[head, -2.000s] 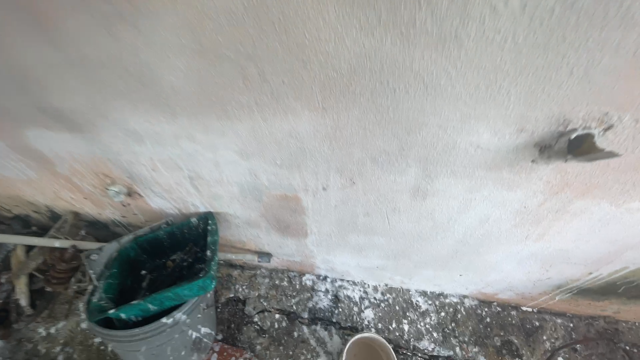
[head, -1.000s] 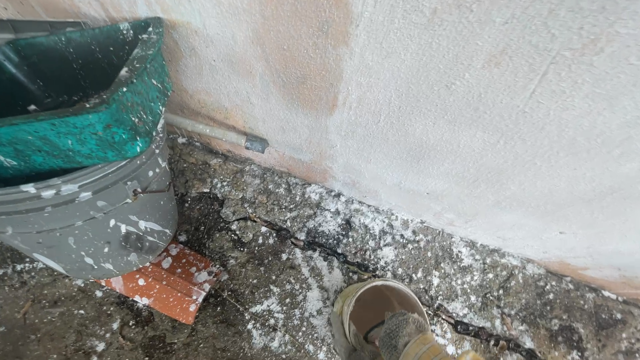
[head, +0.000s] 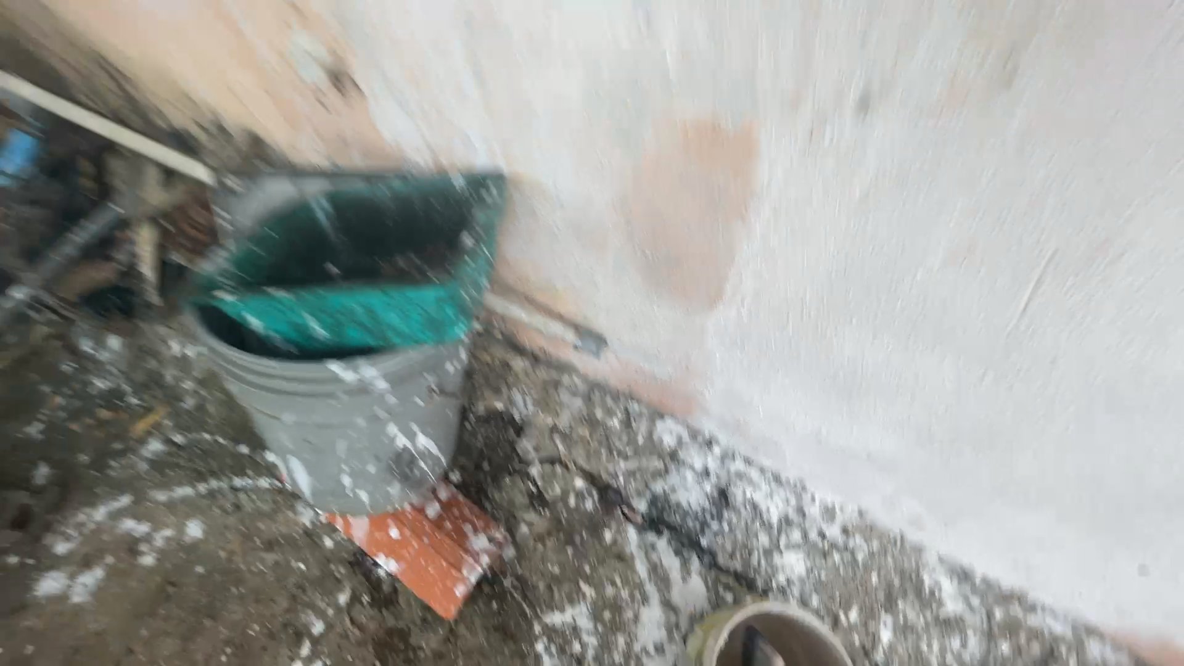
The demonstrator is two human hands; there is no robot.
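Neither of my hands shows at this moment. A small round container stands at the bottom edge, partly cut off, with a dark, blurred thing inside it that I cannot name. Beyond it rises a wall coated unevenly in white, with a peach-coloured patch left of the middle. A grey bucket spattered with white stands at the left, close to the wall. In its mouth sits a green plastic container, tilted and also spattered.
An orange tile lies under the grey bucket. A pipe runs low along the wall behind the bucket. Sticks and mixed debris lie at the far left. The rough floor is cracked and spotted with white.
A second ago a gloved hand was at the mouth of the small container; it is out of view now. The view has shifted, bringing the whole grey bucket into sight.
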